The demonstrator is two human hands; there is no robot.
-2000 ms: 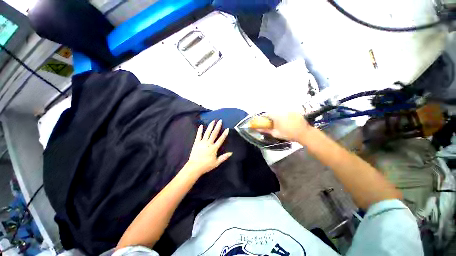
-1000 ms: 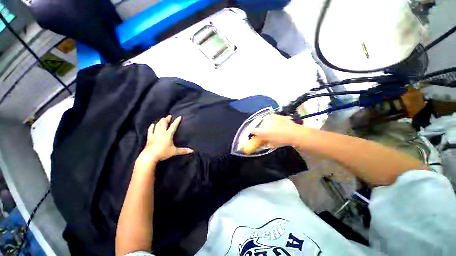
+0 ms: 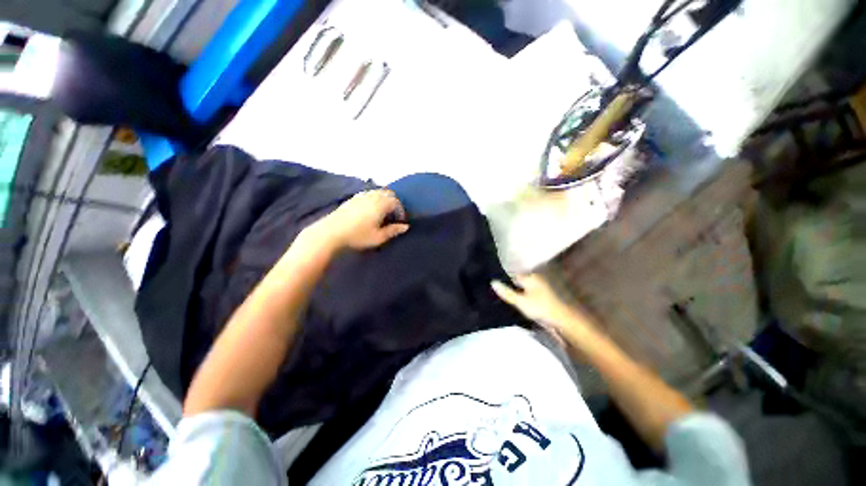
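Observation:
The black garment [image 3: 332,294] lies over the table and over the rounded blue pad [image 3: 429,194], whose end shows at the garment's far edge. My left hand [image 3: 366,220] is closed on the garment's edge beside the blue pad. My right hand [image 3: 528,296] is at the garment's right edge, with fingers and thumb on the cloth. The steam iron [image 3: 591,142] is parked at the right end of the table, with its tan handle up. The picture is blurred.
The white table top [image 3: 427,104] has a metal-framed fitting [image 3: 347,71]. A bright blue bar [image 3: 237,62] and a dark padded arm [image 3: 119,90] stand behind at the left. Dark cables [image 3: 655,38] run from the iron to the upper right. Floor shows at the right.
The iron has left my right hand and now sits at the table's right end. My right hand has moved down to the garment's edge. My left hand has moved right and closed on the cloth.

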